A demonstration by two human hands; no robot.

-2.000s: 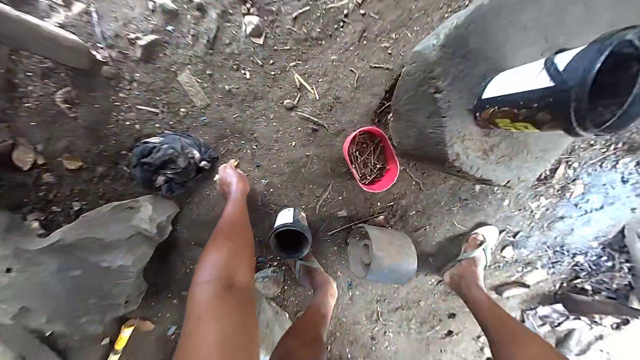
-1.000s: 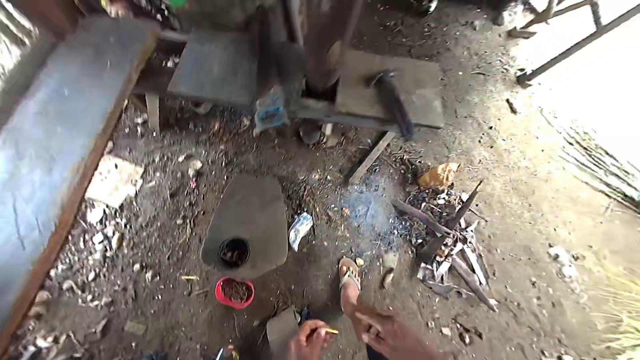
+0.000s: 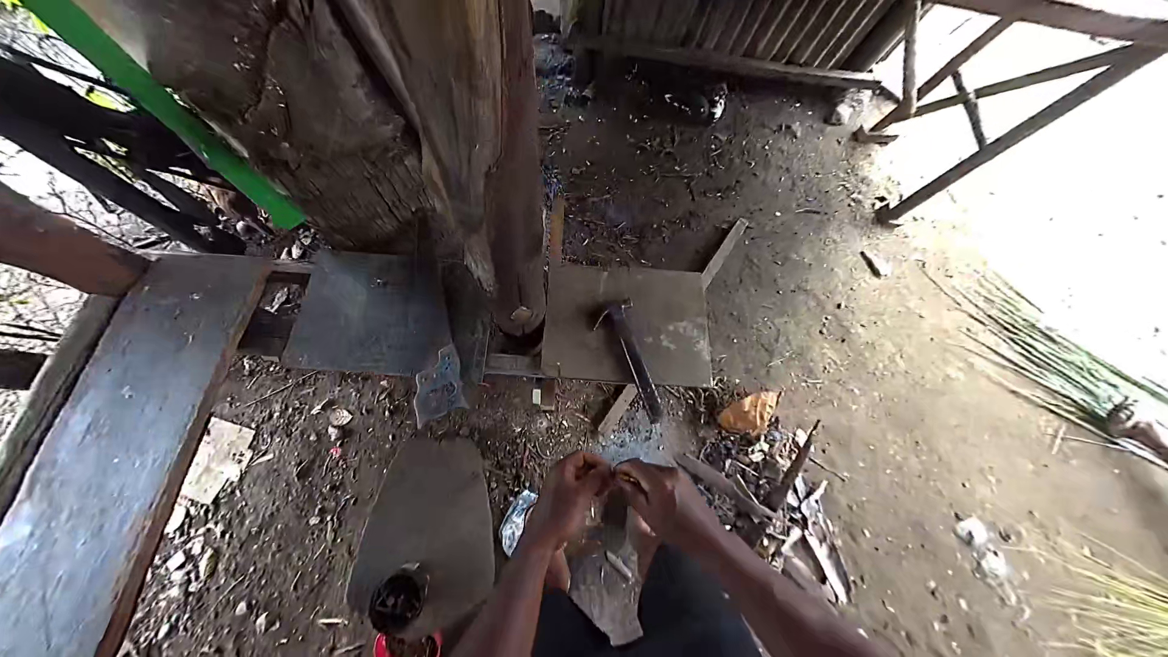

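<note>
In the head view my left hand and my right hand meet at the fingertips, low in the middle. The fingers of both are pinched together; something small seems to be between them, too hidden to name. Just beyond them a hammer with a dark handle lies across a grey board, its handle overhanging the near edge. To the lower left a black container stands on a flat grey slab, with part of a red bowl beside it.
A smoking pile of sticks and ash lies right of my hands. Thick wooden posts rise behind the boards. A long plank bench runs along the left. A plastic packet lies on the soil by my left arm.
Two seconds ago my one visible hand reached low beside a black plastic bag; now both hands are together. The view has swung widely toward the boards and posts.
</note>
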